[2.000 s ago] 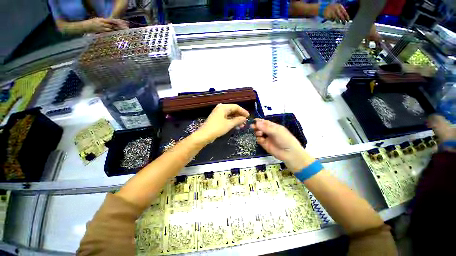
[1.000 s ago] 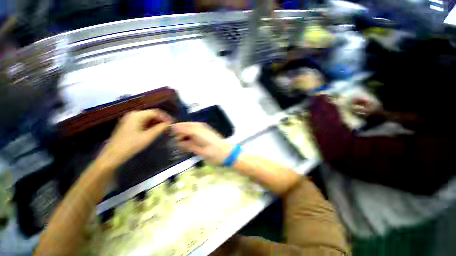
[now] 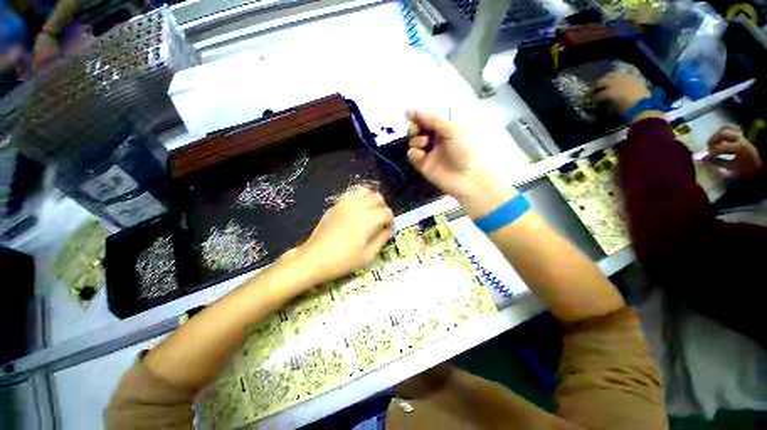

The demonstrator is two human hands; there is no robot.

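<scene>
The wide black tray (image 3: 324, 151) holds several loose heaps of small silvery leaded components (image 3: 231, 247). The pale yellow-cream PCB panel (image 3: 387, 323) lies along the metal rail in front of it. My left hand (image 3: 357, 227) is at the tray's front edge, over the panel's far edge, with fingers curled down; its fingertips are hidden. My right hand (image 3: 441, 155) is raised over the tray's right end, fingers curled, with a blue strap (image 3: 503, 212) on the wrist. Whether either hand holds a tiny part cannot be seen.
A small black bin (image 3: 118, 277) with a greyish heap adjoins the tray's left end. Dark bags (image 3: 126, 172) with white labels and stacked racks (image 3: 101, 76) stand behind it. At right, another worker's maroon sleeve (image 3: 660, 185) reaches to a second black tray (image 3: 538, 80).
The view has swung right and partly back. The hands, together over the tray before, are now apart: my left hand is down at the panel's far edge, my right hand up and to the right.
</scene>
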